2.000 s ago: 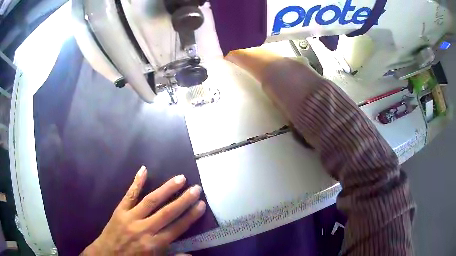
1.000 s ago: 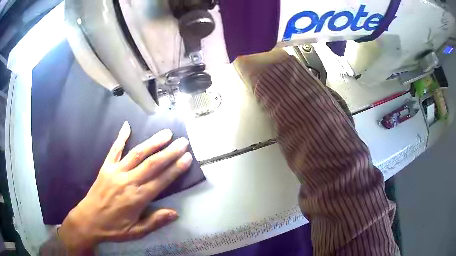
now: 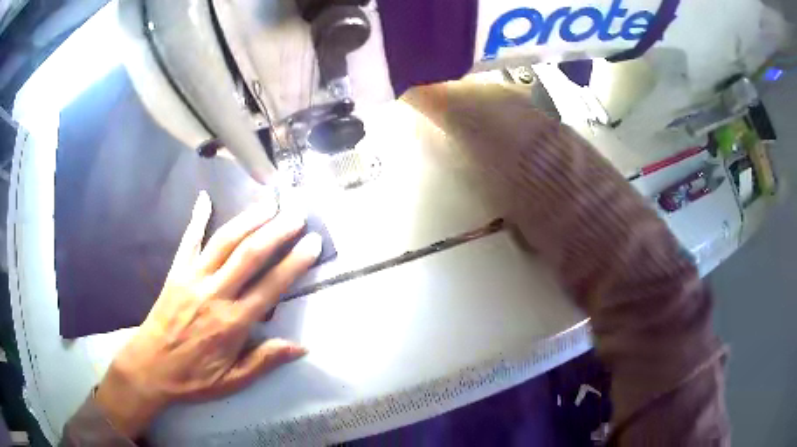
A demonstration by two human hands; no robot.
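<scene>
A dark purple cloth panel (image 3: 114,218) lies flat on the white table, left of and under the machine head. My left hand (image 3: 214,301) lies palm down on its near right part, thumb spread, fingertips just in front of the lit presser foot (image 3: 288,166). The panel's near edge shows at my fingers and at the left. The needle is lost in glare. My right forearm, in a striped brown sleeve (image 3: 594,227), reaches under the machine arm (image 3: 577,30); my right hand is hidden behind the machine.
A small maroon tool (image 3: 686,192) and a red stick-like item (image 3: 668,163) lie at the right. A green box (image 3: 743,153) is at the far right edge. A printed scale (image 3: 437,375) runs along the front edge. Purple cloth (image 3: 489,410) shows below it.
The panel has moved away from me, its near edge now closer to the presser foot. My left hand has moved forward with it, slightly since the last frame. My right forearm has shifted slightly.
</scene>
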